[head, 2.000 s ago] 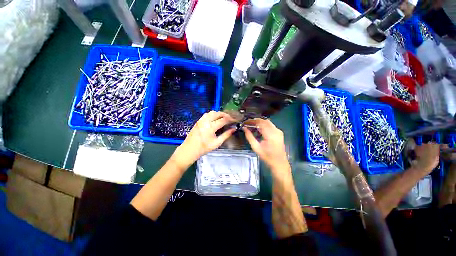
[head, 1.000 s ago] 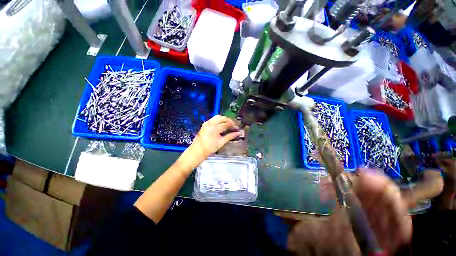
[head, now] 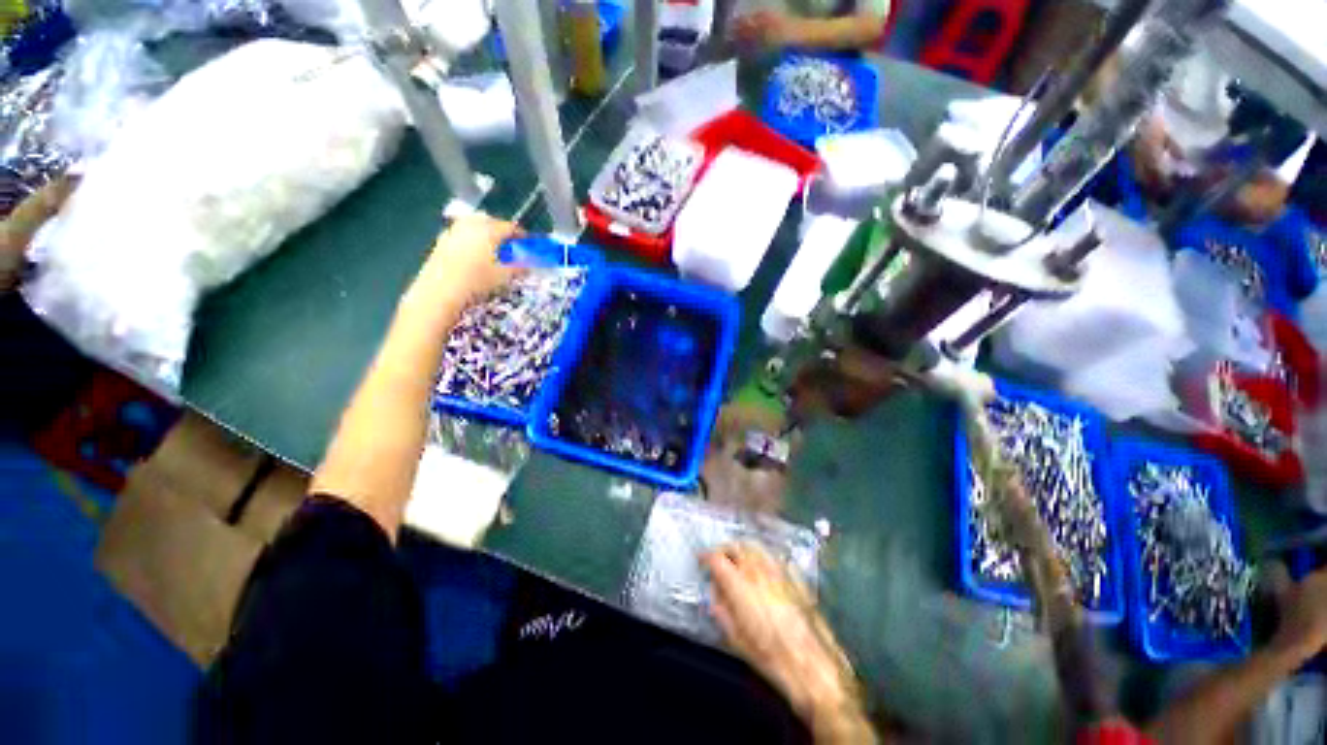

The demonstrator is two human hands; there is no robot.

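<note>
My left hand (head: 473, 259) is at the upper left corner of the blue tray of slim silvery rods (head: 512, 338); whether its fingers grip anything is unclear. My right hand (head: 754, 594) is over the clear plastic box (head: 672, 560) at the table edge, blurred, its fingertips partly hidden. The blue tray of small dark parts (head: 638, 374) stands beside the rod tray. The lever press (head: 873, 313) stands right of it, with its fixture (head: 760, 448) below and its wrapped lever (head: 1026, 524) slanting down toward the right.
Two blue trays with silvery parts (head: 1032, 495) stand right of the press. A white tub (head: 735, 218) and a red bin with a clear box (head: 645, 184) are behind. A large whitish bag (head: 233, 182) lies far left. Other people's hands show at the far left, back and right.
The view has swung left. My left hand has moved from the press fixture to the rod tray's far corner. My right hand has left the lever for the clear box.
</note>
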